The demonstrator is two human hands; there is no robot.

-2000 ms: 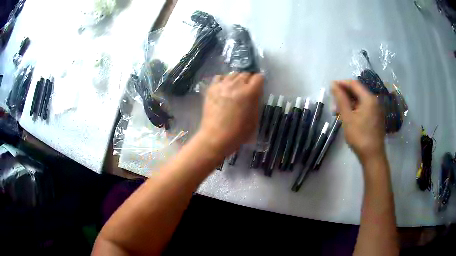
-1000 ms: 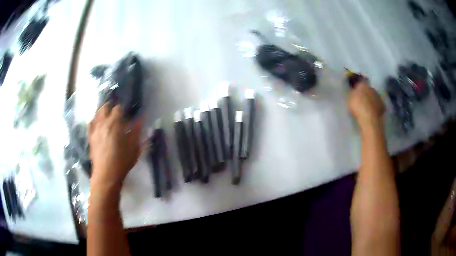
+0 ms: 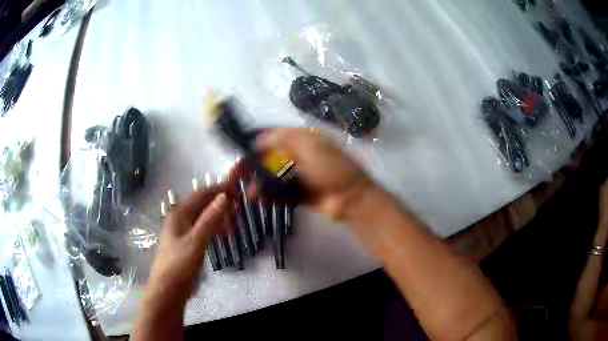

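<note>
My right hand [image 3: 310, 166] holds a black coiled RCA video cable [image 3: 233, 126] with yellow ends, blurred by motion, above the row of dark tubes [image 3: 250, 230]. My left hand [image 3: 193, 226] is at the left end of the row, just below and left of the cable. Its fingers are bent and blurred; I cannot tell whether they touch the cable or hold anything. The tubes lie side by side with pale tips pointing away from me. The hands and cable hide part of the row.
A bagged black cable [image 3: 333, 103] lies beyond my right hand. More bagged black coils [image 3: 127, 150] lie at left. At right are bagged cables with a red patch [image 3: 530, 103]. The left-hand table [image 3: 40, 133] holds more bags and tubes. Another person's arm [image 3: 593, 266] shows at the right edge.
My right hand has brought the yellow-ended cable from the right to over the tubes. My left hand has left the bagged coils and come to the row. The view has shifted.
</note>
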